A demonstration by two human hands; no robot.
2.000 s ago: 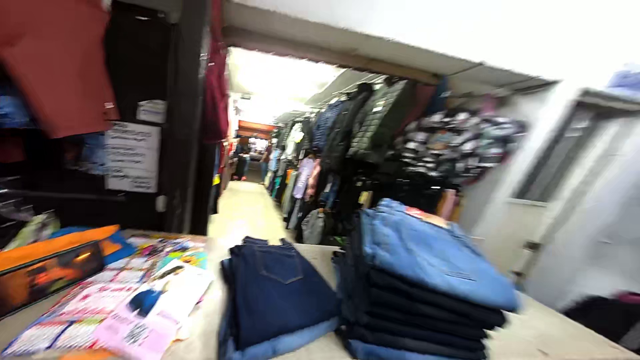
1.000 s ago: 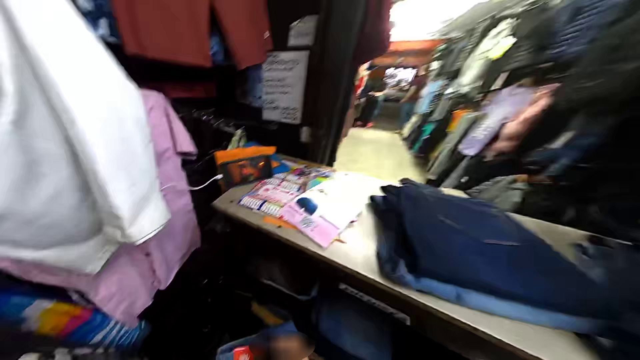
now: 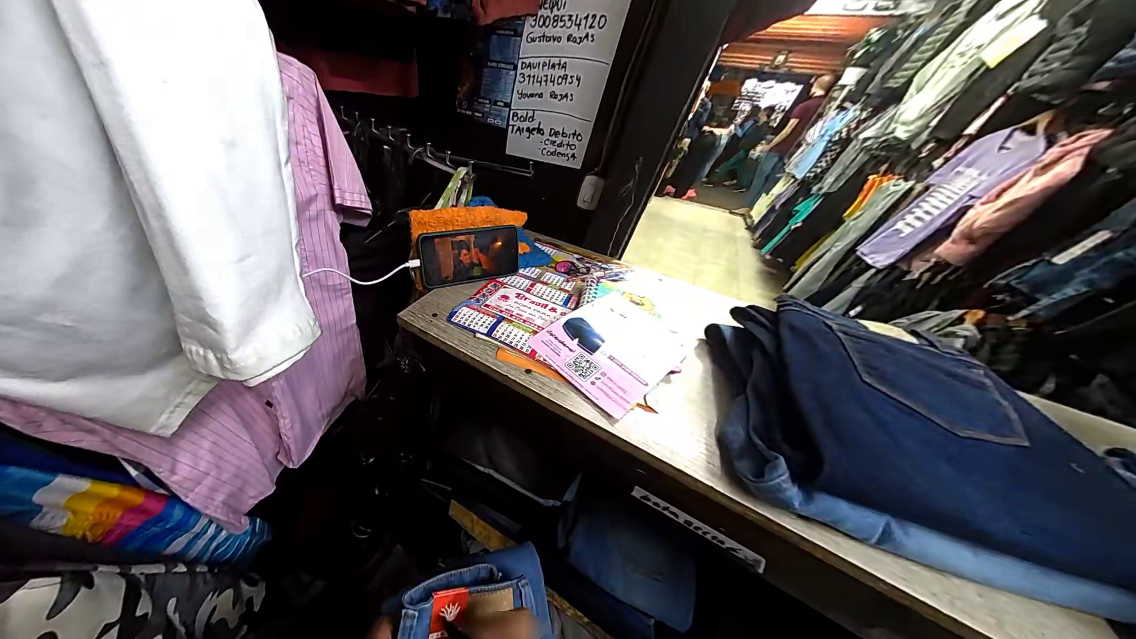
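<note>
Low at the bottom edge, my right hand (image 3: 504, 624) is blurred against a pair of blue jeans (image 3: 528, 577) with a red tag and a tan waistband patch. My left hand (image 3: 382, 627) shows only as a sliver at the left side of these jeans; its fingers are hidden. Whether either hand grips the denim cannot be made out. Above, on the wooden counter (image 3: 692, 461), folded dark blue jeans (image 3: 905, 426) lie over a lighter pair. Pink and white leaflets (image 3: 612, 355) and printed calendar sheets (image 3: 524, 306) lie left of them.
A phone (image 3: 469, 256) on a white cable leans against an orange cloth (image 3: 466, 219). White (image 3: 160, 177) and pink striped (image 3: 324, 240) garments hang at left. More denim (image 3: 630, 559) fills the shelf under the counter. Clothes racks line the aisle (image 3: 692, 244), where people stand farther off.
The view has swung left and down from the jeans piles and the aisle. A hand and the blue jeans with the red tag, absent two seconds ago, now show at the bottom.
</note>
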